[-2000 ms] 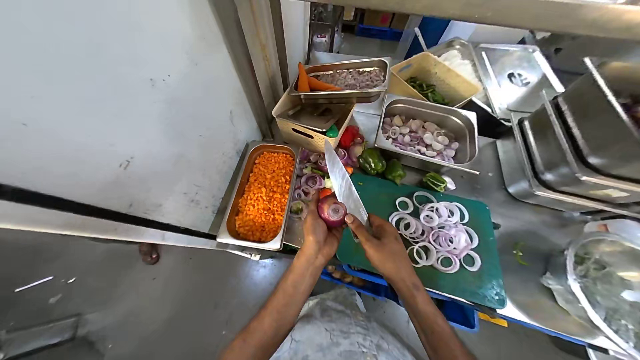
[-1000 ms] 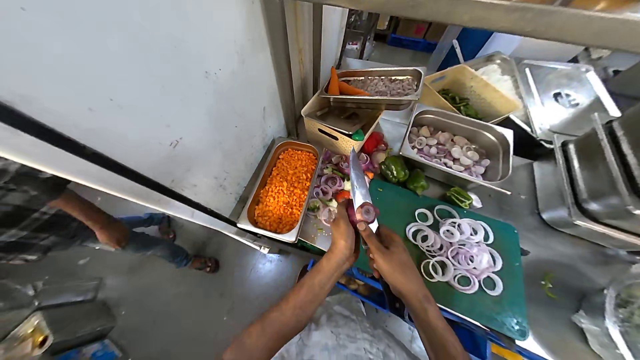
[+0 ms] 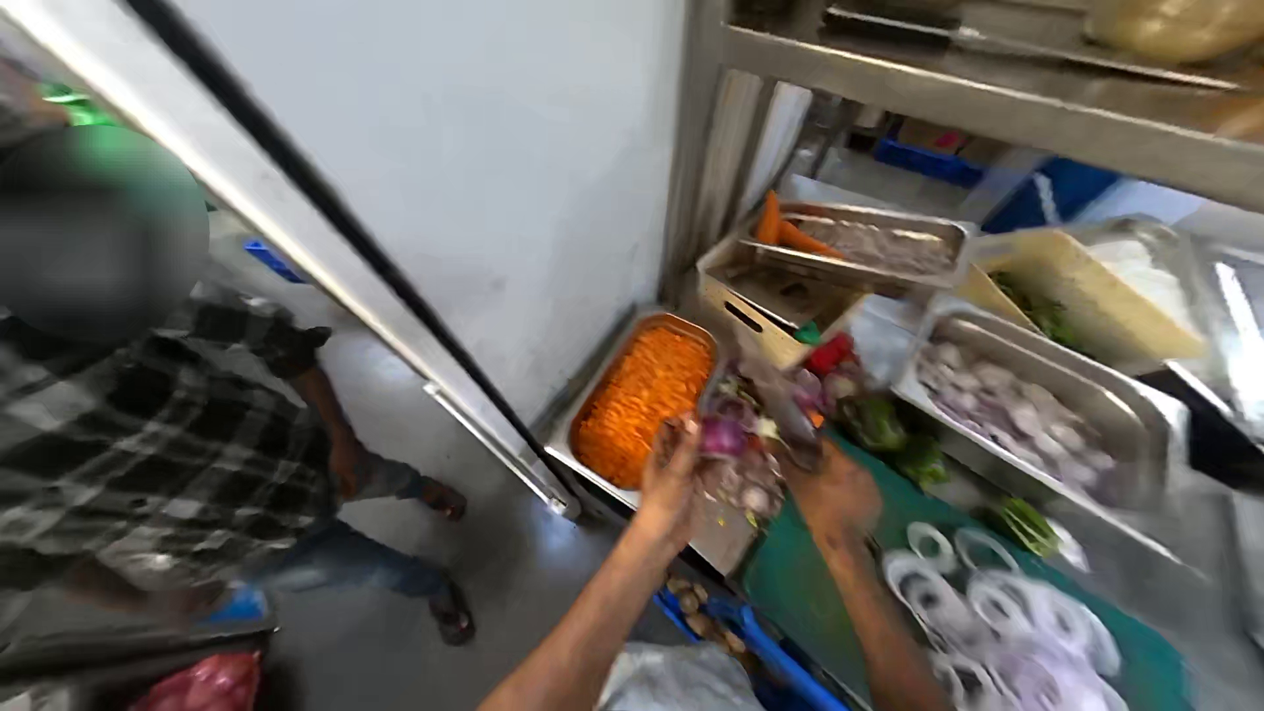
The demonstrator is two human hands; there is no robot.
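Observation:
My left hand (image 3: 671, 479) holds a red onion (image 3: 724, 435) at its fingertips, beside a steel pan of chopped carrot (image 3: 647, 395). A knife (image 3: 780, 400), blurred, is gripped in my right hand (image 3: 832, 489), its blade pointing up and away over onion trimmings (image 3: 746, 484). Under my right forearm lies a green cutting board (image 3: 815, 583) with sliced onion rings (image 3: 997, 617) on its right part. Green bell peppers (image 3: 894, 434) and a red pepper (image 3: 829, 354) sit just past the board.
A steel pan of cut onions (image 3: 1027, 410), a cream bin with green vegetables (image 3: 1106, 296) and a pan with carrots (image 3: 859, 237) stand behind. A steel shelf (image 3: 987, 94) crosses above. Left, past a white partition (image 3: 444, 148), a person in a checked shirt (image 3: 168, 425) stands beside a tray.
My hands have drawn apart, the left with the onion now beside the carrot pan. The view has swung left. The person at the left now shows much more fully.

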